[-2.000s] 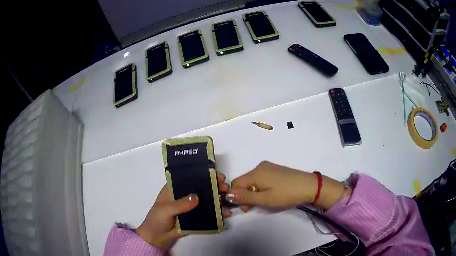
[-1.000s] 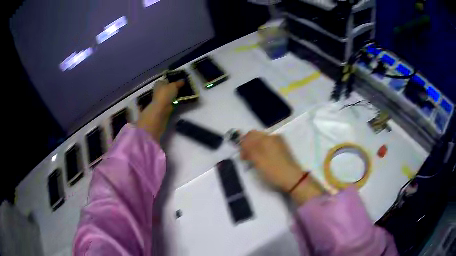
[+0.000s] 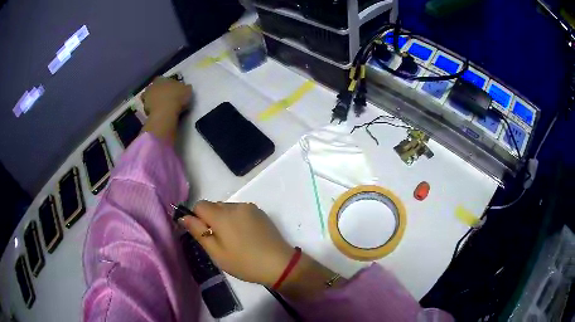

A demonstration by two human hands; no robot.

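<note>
My left hand (image 3: 165,99) reaches to the far end of the row, next to the screen. A dark edge (image 3: 178,77) shows beside it, probably a device; the fingertips are hidden, so a grip cannot be told. Several dark devices with pale yellow edges, such as this one (image 3: 96,163), lie in a row along the screen. My right hand (image 3: 230,238) holds a black cable plug (image 3: 183,212), its metal tip pointing up left. The black cord (image 3: 285,305) shows below the wrist. A black remote (image 3: 219,294) lies partly under my right hand.
A black smartphone (image 3: 234,138) lies ahead. To the right are a masking tape roll (image 3: 336,238), an orange-red piece (image 3: 422,190), a small brass-coloured part (image 3: 413,148) and a clear bag (image 3: 340,160). A clear cup (image 3: 247,53), drawers (image 3: 309,41) and a power strip (image 3: 470,104) stand behind.
The view has turned right. My left hand has moved from one device to the far end of the row. My right hand has come over the remote with the plug.
</note>
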